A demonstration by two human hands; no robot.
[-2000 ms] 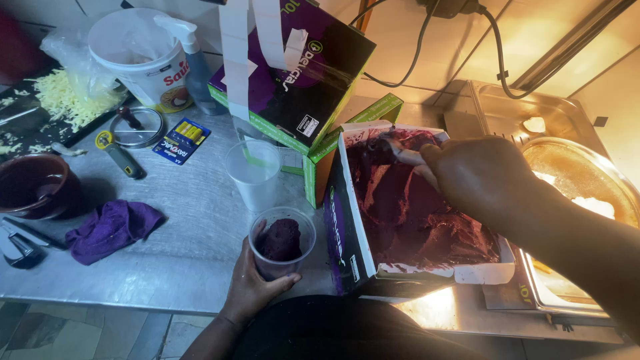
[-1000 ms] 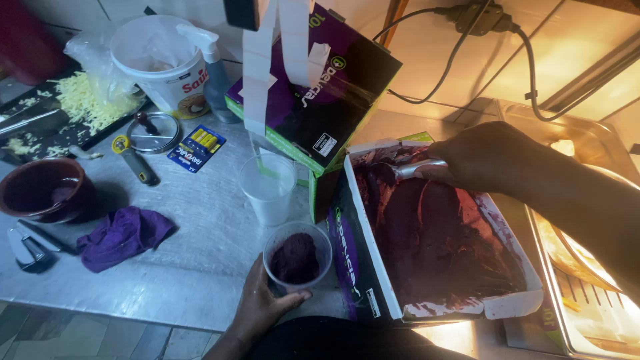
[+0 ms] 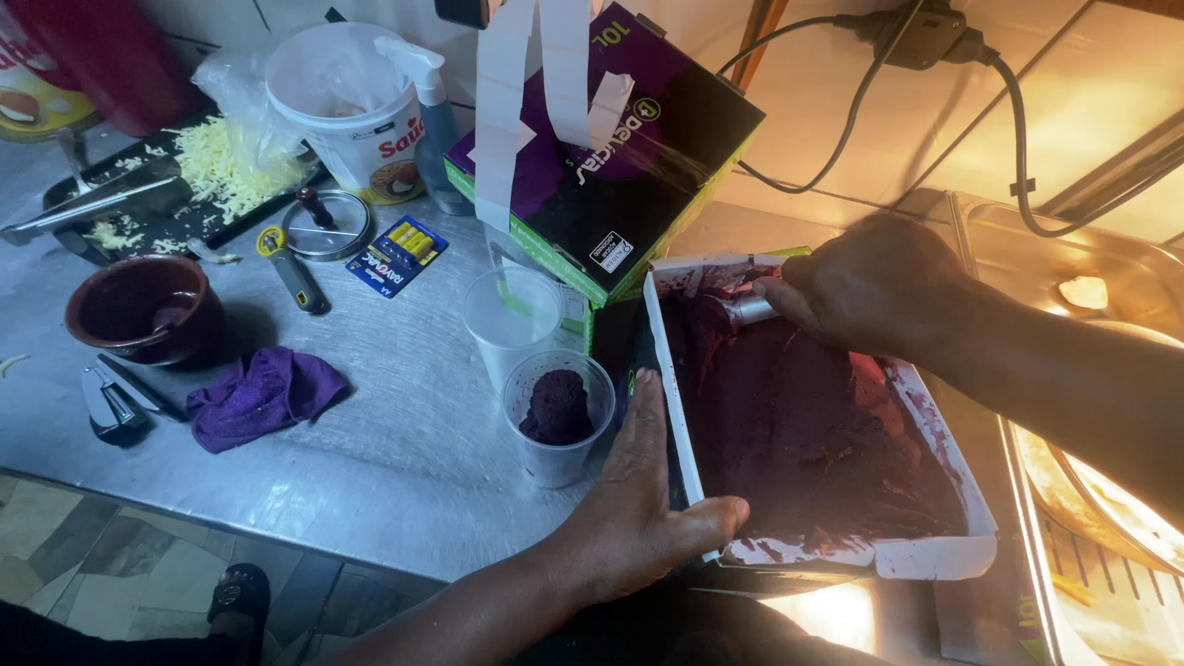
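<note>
My right hand (image 3: 860, 287) grips a metal scoop (image 3: 747, 308), its head in the dark purple frozen mass (image 3: 805, 435) that fills an open carton (image 3: 934, 555). Against the carton's left side rests my left hand (image 3: 647, 499), fingers apart, with the thumb over the near left corner. A clear plastic cup (image 3: 555, 462) with a purple scoop (image 3: 560, 407) in it stands just left of that hand. Behind this cup is another translucent cup (image 3: 509, 319).
Closed cartons (image 3: 638, 185) with paper strips lie behind the cups. Leftward are a purple cloth (image 3: 268, 398), brown bowl (image 3: 143, 310), stapler (image 3: 116, 402), batteries (image 3: 398, 256), grated cheese tray (image 3: 102, 245) and white bucket (image 3: 342, 129). Steel food pans (image 3: 1027, 222) stand right. A person's shoe (image 3: 239, 597) shows below.
My left hand has let go of the cup with the purple scoop and moved right to the carton's side. My right hand still holds the scoop, now near the carton's far end.
</note>
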